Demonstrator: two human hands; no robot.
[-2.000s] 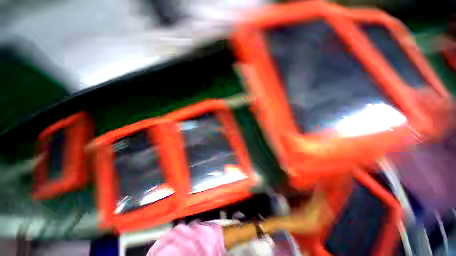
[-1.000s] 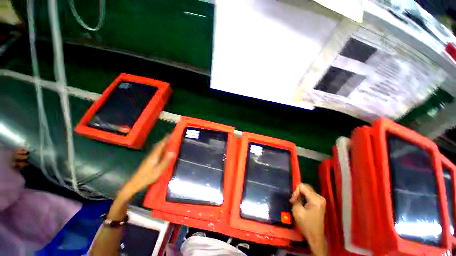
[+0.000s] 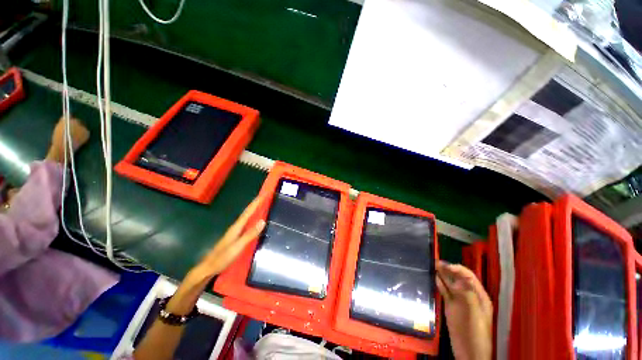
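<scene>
Two dark tablets, the left one [image 3: 296, 239] and the right one [image 3: 394, 271], lie side by side in orange-red foam trays in front of me. Each screen shows a small white patch at the top left and a small orange-yellow mark at the lower right, with bright glare low down. My left hand [image 3: 227, 252] grips the left tray's outer edge, fingers nearly straight and thumb on the rim. My right hand [image 3: 466, 299] is at the right tray's outer edge, fingers curled against it; its fingertips are partly hidden.
Another trayed tablet [image 3: 190, 144] lies up left on the green surface [image 3: 169, 235]. White cables [image 3: 107, 140] hang at left, near another person's hand [image 3: 69, 137]. A tray stack [image 3: 536, 281] stands at right. White sheets [image 3: 415, 77] hang behind. A white-framed tablet [image 3: 200, 337] is below.
The view has shifted, and the paired trays appear slightly further right. The right screen's bright orange square is now paler, and a small yellowish mark shows on the left screen. Another person's hand has appeared at left.
</scene>
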